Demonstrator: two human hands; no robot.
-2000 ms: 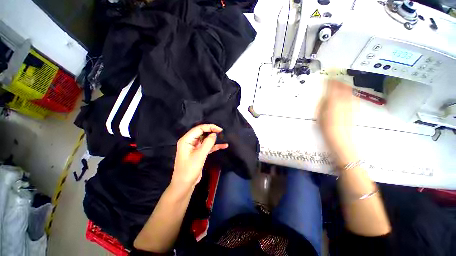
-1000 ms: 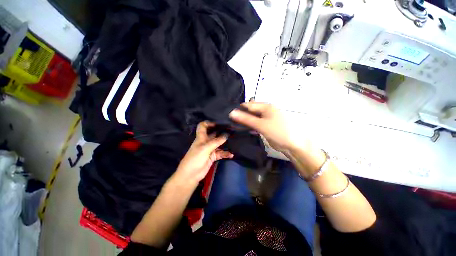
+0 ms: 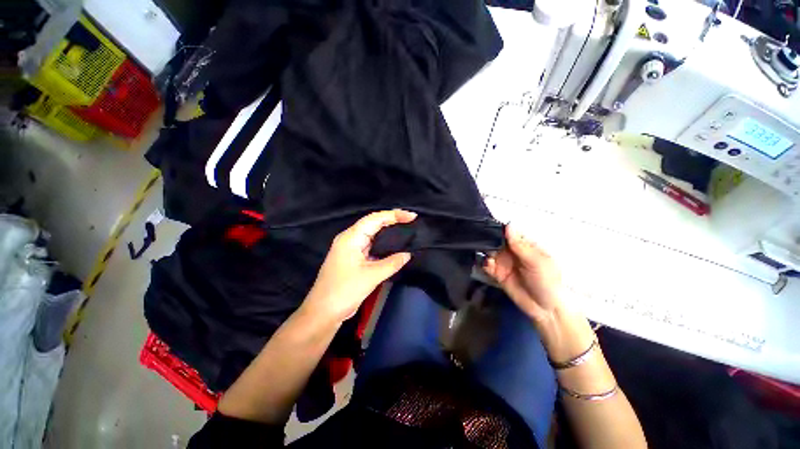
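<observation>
The black garment [image 3: 368, 131] lies over the left end of the machine table and hangs toward the lap. Two white stripes [image 3: 250, 145] show on its left part. My left hand [image 3: 355, 263] pinches the folded garment edge [image 3: 447, 234] between thumb and fingers. My right hand [image 3: 531, 276] holds the right end of this edge at its corner. The edge is drawn out between both hands above the lap. Whether a small tool is inside my right hand cannot be seen.
The white sewing machine [image 3: 737, 131] stands at the right, its needle area [image 3: 579, 123] beyond my right hand. A red-handled tool [image 3: 680, 195] lies on the table [image 3: 632, 263]. A red crate [image 3: 180, 373] under black cloth is at lower left. Yellow [image 3: 83, 66] and red crates stand farther left.
My right hand has come from the machine table to the garment. The cloth, bunched a second ago, is now spread flatter, its edge drawn out between my hands. The view has shifted left.
</observation>
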